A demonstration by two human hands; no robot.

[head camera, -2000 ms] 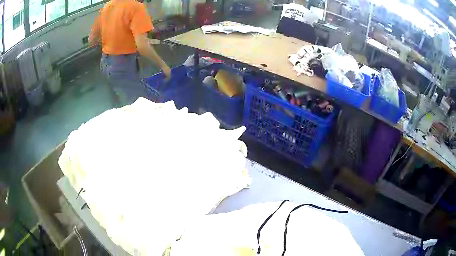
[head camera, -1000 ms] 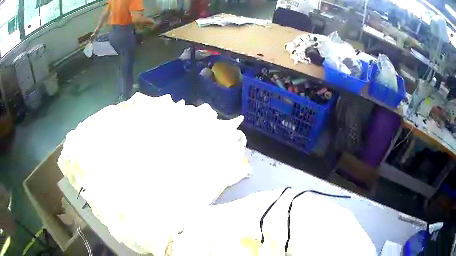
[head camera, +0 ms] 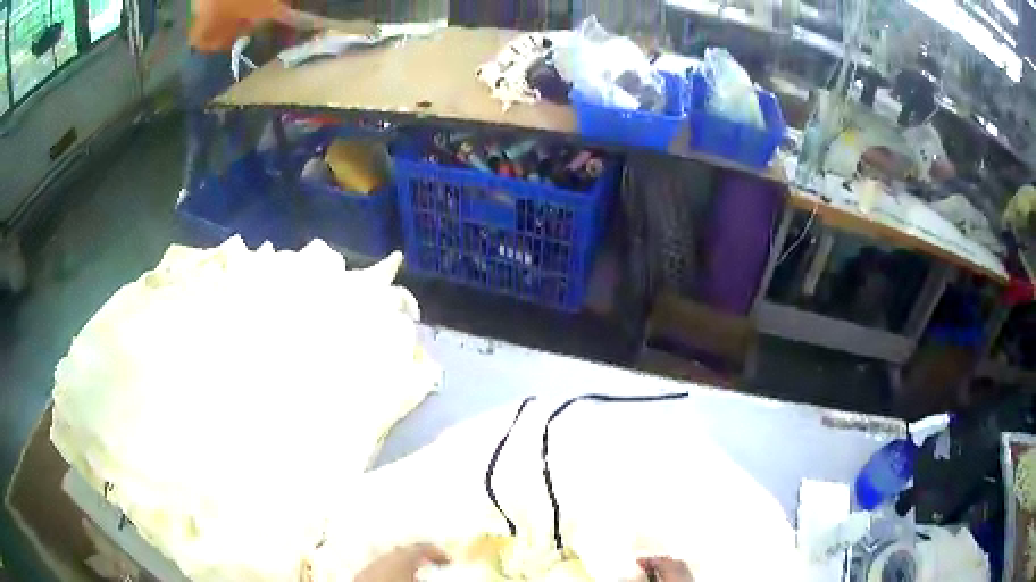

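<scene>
A cream garment (head camera: 636,477) lies spread on the pale table in front of me, very bright, with two dark cords (head camera: 550,460) lying across it. My left hand (head camera: 403,564) is at the bottom edge, cut off by it, with its fingers on the garment's gathered near edge. My right hand (head camera: 663,568) is also cut off at the bottom edge, at the garment's right part, with something small and dark by the fingers. A tall cream garment pile (head camera: 239,398) stands at the table's left.
At the table's right are a blue spray bottle (head camera: 885,473), a white card (head camera: 824,517) and a roll of tape (head camera: 890,565). Beyond stand a blue crate of spools (head camera: 494,233) and a brown table (head camera: 364,82) with blue bins. A person in orange (head camera: 233,23) is at the far left.
The view has turned right, showing more of the table's right end. Both my hands have come into view at the bottom. The person in orange now reaches over the brown table.
</scene>
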